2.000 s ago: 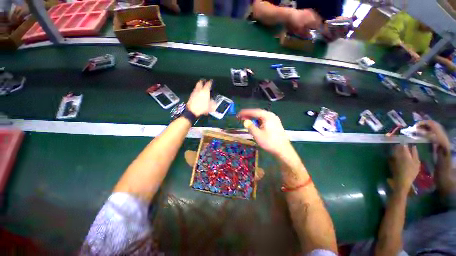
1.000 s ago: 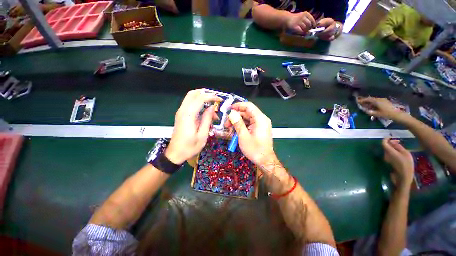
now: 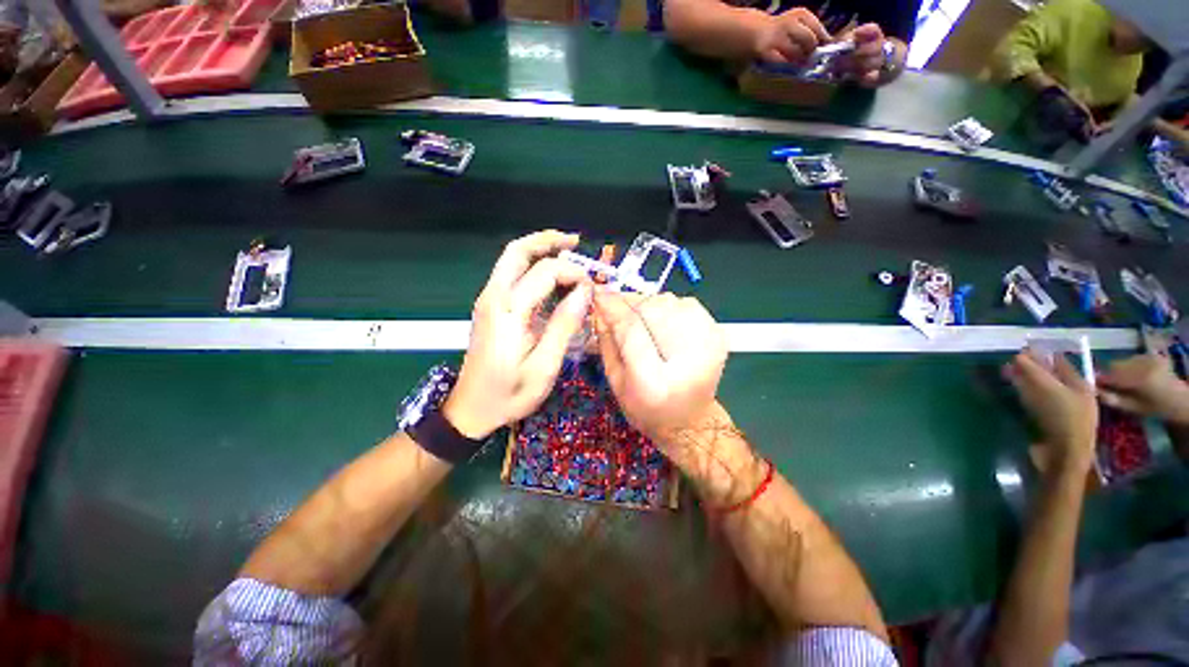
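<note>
My left hand (image 3: pixel 519 336) holds a white housing (image 3: pixel 587 270) between thumb and fingers above the near rail. My right hand (image 3: pixel 662 354) is closed with its fingertips at the housing's near side; whether it pinches a small part there is hidden. Another white housing (image 3: pixel 648 265) with a blue part (image 3: pixel 689 266) beside it shows just beyond my hands; I cannot tell whether it touches the held one. The parts box (image 3: pixel 593 450), full of small red and dark blue pieces, lies below my hands, its far edge hidden by them.
Several housings lie on the belt (image 3: pixel 430 235) between pale rails (image 3: pixel 261 335). A carton (image 3: pixel 359 78) and a pink tray (image 3: pixel 183 52) are at the far left. Another person's hands (image 3: pixel 1063 404) work at the right; a person's hands (image 3: pixel 828 50) hold a part across the belt.
Both hands reached over the belt, then came together at a housing. Since the last frame the held housing has tilted. The belt's housings have shifted right.
</note>
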